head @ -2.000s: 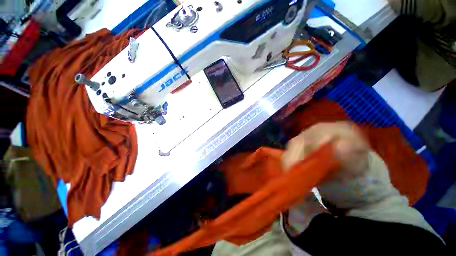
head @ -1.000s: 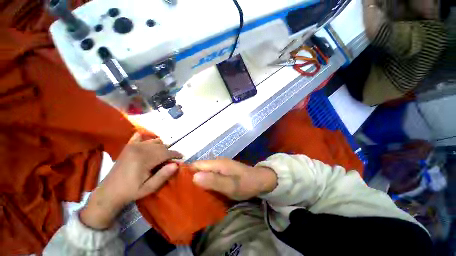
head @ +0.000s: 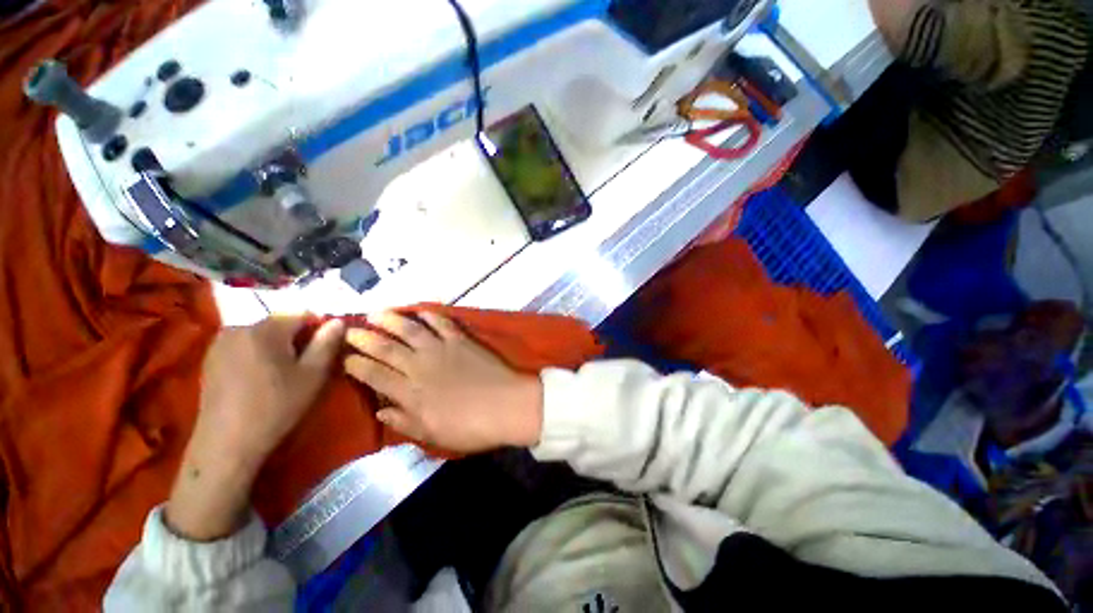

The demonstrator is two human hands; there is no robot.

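Note:
A rust-orange garment piece (head: 503, 335) lies on the table edge in front of the needle area of the white lockstitch machine (head: 324, 108). My left hand (head: 258, 377) pinches the piece's upper edge between thumb and fingers, just below the needle area. My right hand (head: 450, 383) lies flat on the piece with its fingers spread, its fingertips close to my left thumb. The presser foot and needle area (head: 282, 278) is partly hidden under the machine head.
An orange bundle (head: 72, 359) covers the table at left and behind the machine. A smartphone (head: 536, 174) lies on the bed, scissors (head: 722, 120) at the right end. A blue crate (head: 815, 258) with orange pieces is below the ruler edge (head: 605, 278). A person in striped clothing (head: 1001, 96) is upper right.
The orange piece has come from my lap onto the table. My hands first met at its edge; now it is spread flatter, and my right hand has moved left and opened flat on it.

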